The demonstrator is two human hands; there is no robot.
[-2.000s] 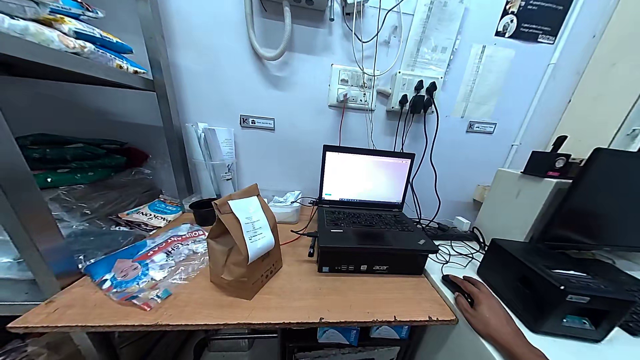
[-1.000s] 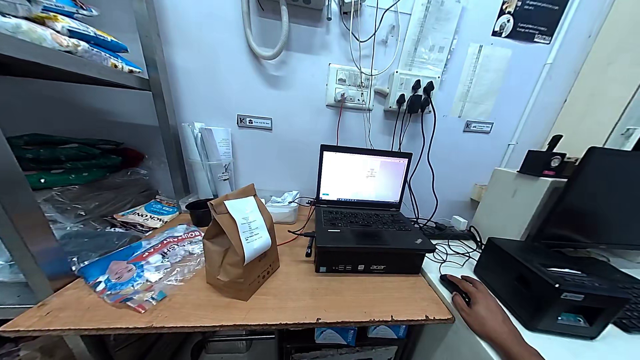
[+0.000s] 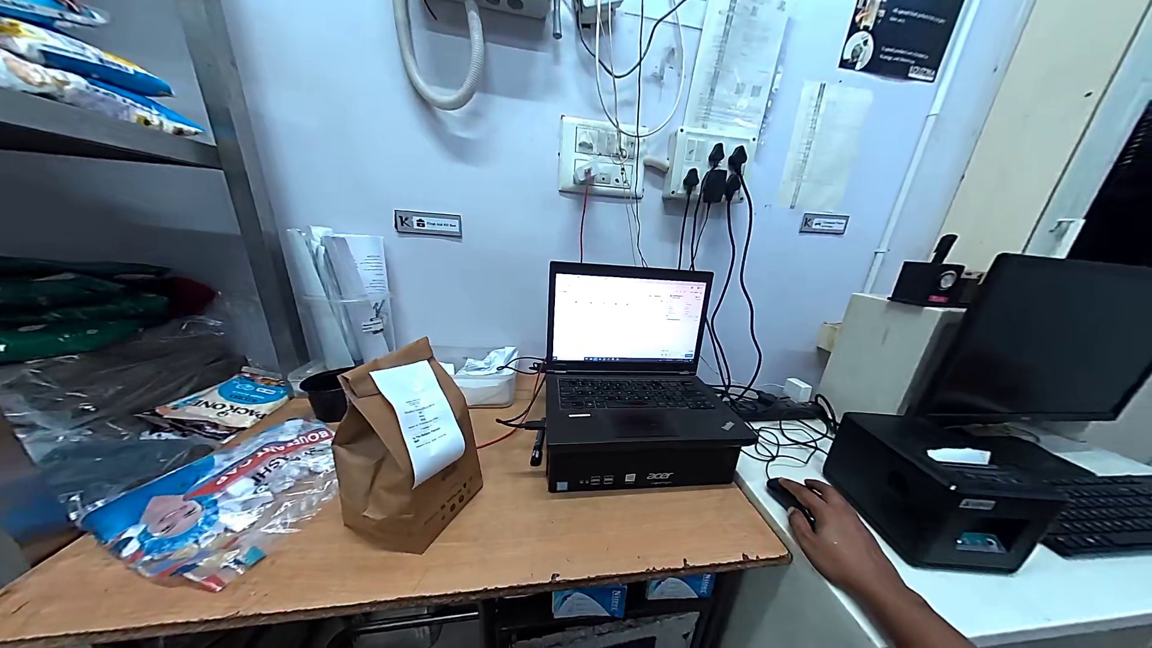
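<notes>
My right hand (image 3: 837, 540) rests over a black computer mouse (image 3: 792, 500) on the white desk at the right, its fingers closed around the mouse. My left hand is out of view. Left of the mouse, an open black laptop (image 3: 639, 405) with a lit screen sits on top of a black Acer desktop unit (image 3: 641, 468). A folded brown paper bag (image 3: 378, 468) with a printed white receipt (image 3: 421, 421) on its front stands upright on the wooden table. Just right of my hand is a black printer (image 3: 936, 495), with a small piece of white paper on its top.
A clear plastic package (image 3: 225, 504) lies on the wooden table (image 3: 540, 549) near metal shelving (image 3: 243, 171). Behind the paper bag are a black cup (image 3: 326, 392) and a plastic container (image 3: 486, 387). Tangled cables (image 3: 792, 441) lie behind the mouse. A monitor (image 3: 1044, 342) and keyboard (image 3: 1102, 513) occupy the right.
The content on the laptop screen has changed, and white paper now shows on top of the printer. My right hand stays on the mouse.
</notes>
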